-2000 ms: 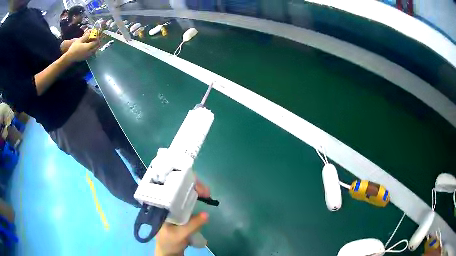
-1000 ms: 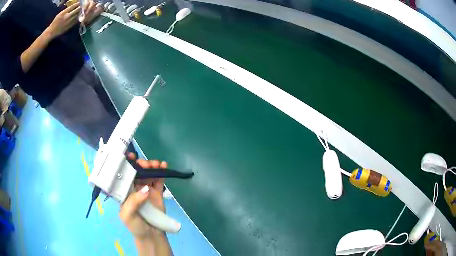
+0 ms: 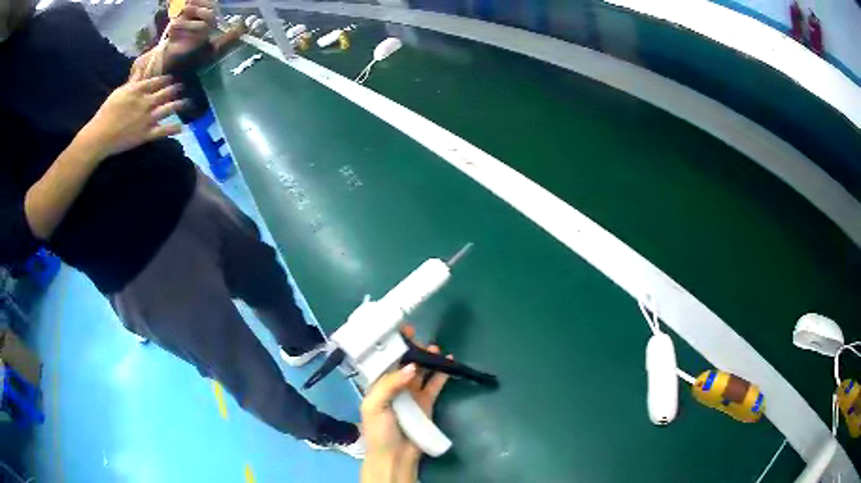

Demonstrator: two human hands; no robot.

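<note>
My left hand comes up from the bottom edge and holds the white dispensing gun around its grip. The gun's nose and thin nozzle tip point up and right over the green bench top. The black trigger lever sticks out to the right beside my fingers. The far side of the grip is hidden. A white pod and a yellow capsule, joined by cord, lie right of the gun by the rail. My right hand is out of the picture.
A person in dark clothes stands at left, hands raised with a small yellow item. A pale guide rail crosses diagonally. More pods lie at right and farther up. The blue floor is at lower left.
The gun first swung left and is now back to the right over the bench, its nose lower than two seconds ago. The view has shifted. The other person's hands are now apart.
</note>
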